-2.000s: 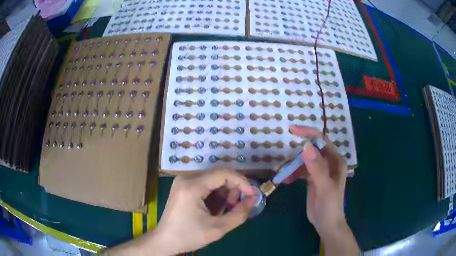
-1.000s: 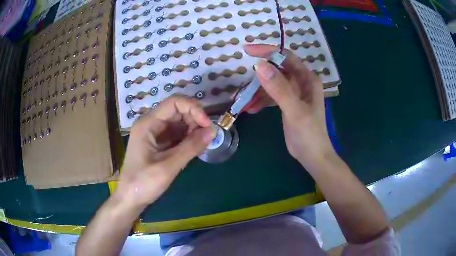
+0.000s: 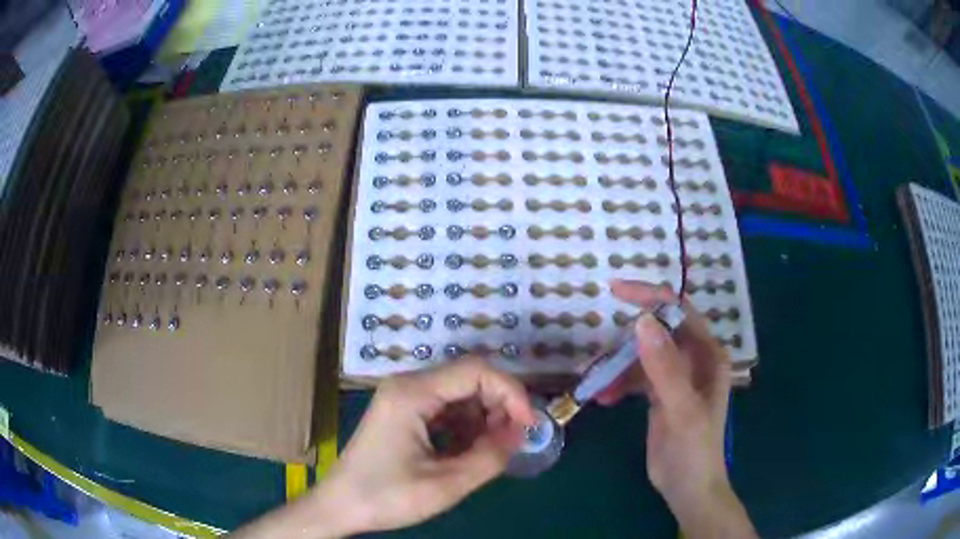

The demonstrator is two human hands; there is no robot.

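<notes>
My right hand [image 3: 684, 411] holds the slim grey corded tool [image 3: 611, 366]; its gold-coloured tip [image 3: 564, 408] points down-left over the round bottle [image 3: 539, 459]. My left hand [image 3: 437, 440] has thumb and forefinger pinched together at the bottle's white top, beside the gold tip. A small round component [image 3: 531, 432] shows at these fingertips, partly hidden and blurred. The white slotted tray [image 3: 568, 250] lies behind both hands, silvery discs in its left columns. The brown cardboard tray [image 3: 205, 368] with rows of discs and thin leads lies left of it.
Stacked dark-edged trays [image 3: 47, 232] stand at the far left. Two more white trays [image 3: 390, 42] lie behind, and another stack [image 3: 932, 305] is at the right. The dark red cord [image 3: 673, 168] runs across the white tray to the tool. A red label [image 3: 803, 187] is at right rear.
The camera view has shifted back from the closer, tilted view of a second ago. Both hands stay at the bottle, the tool still in my right hand.
</notes>
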